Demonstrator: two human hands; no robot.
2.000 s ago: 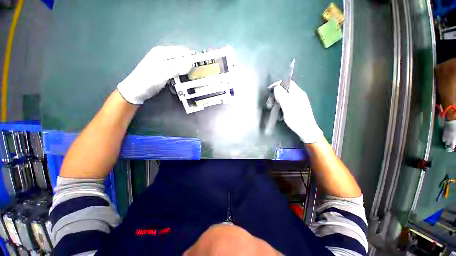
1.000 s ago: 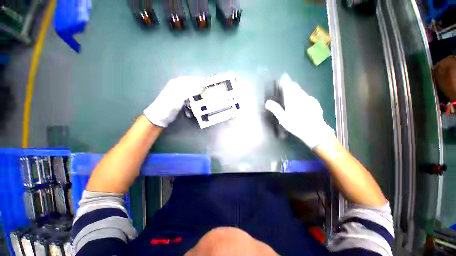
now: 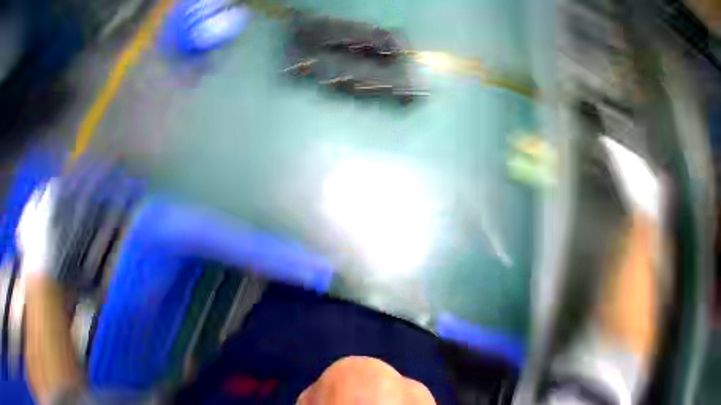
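The whole view is blurred by motion. My left hand (image 3: 37, 225), in a white glove, is at the far left over the blue tote (image 3: 150, 277), beside dark and silvery units (image 3: 83, 229). Whether it grips one cannot be told. My right hand (image 3: 636, 178), also gloved, is beyond the bench's right edge over the metal rail area, close to a dark shape (image 3: 605, 119). Its fingers are too blurred to tell if it holds anything. A thin pale strip (image 3: 496, 237) lies on the green bench at the right.
Dark coil blocks (image 3: 356, 63) stand at the bench's far side. Light-green and yellow blocks (image 3: 532, 160) lie near the right edge. A blue object (image 3: 204, 28) is at the far left. Blue edging (image 3: 237, 245) borders the bench front.
My left hand has moved from the bench to the tote side, my right hand out over the rail. The metal frame is gone from the bench middle. The view has shifted and tilted.
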